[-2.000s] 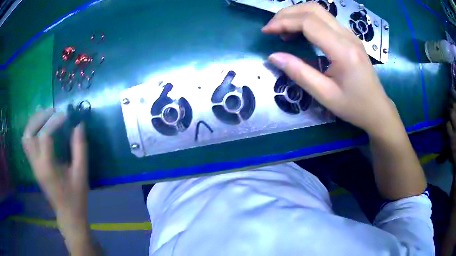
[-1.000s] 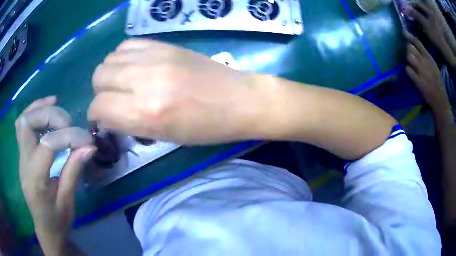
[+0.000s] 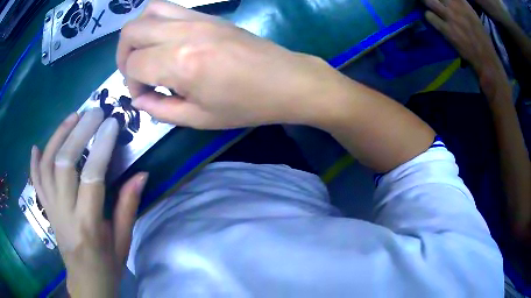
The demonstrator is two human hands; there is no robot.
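Note:
A silver three-station plate (image 3: 148, 135) lies slanted under both my hands, its lower-left end showing beside my left hand. My left hand (image 3: 81, 174) rests over it, with pale finger cots on two fingers whose tips touch the plate beside a round opening (image 3: 127, 116). The left thumb is held apart. My right hand (image 3: 192, 75) is above the same opening, thumb and forefinger bent close together at its upper right. Whether a small part is between those fingertips cannot be told. My right hand hides part of the plate.
Another silver plate (image 3: 57, 36) with a handwritten X lies beyond at the upper left. Small reddish parts (image 3: 3, 191) are at the far left edge. Another person's hand and arm (image 3: 466, 35) are at the upper right. A blue edge strip (image 3: 378, 39) borders the green surface.
The view has turned and shifted. My left hand has moved from beside the plate's left end onto the plate, and its fingers have straightened. My right hand is now over an opening.

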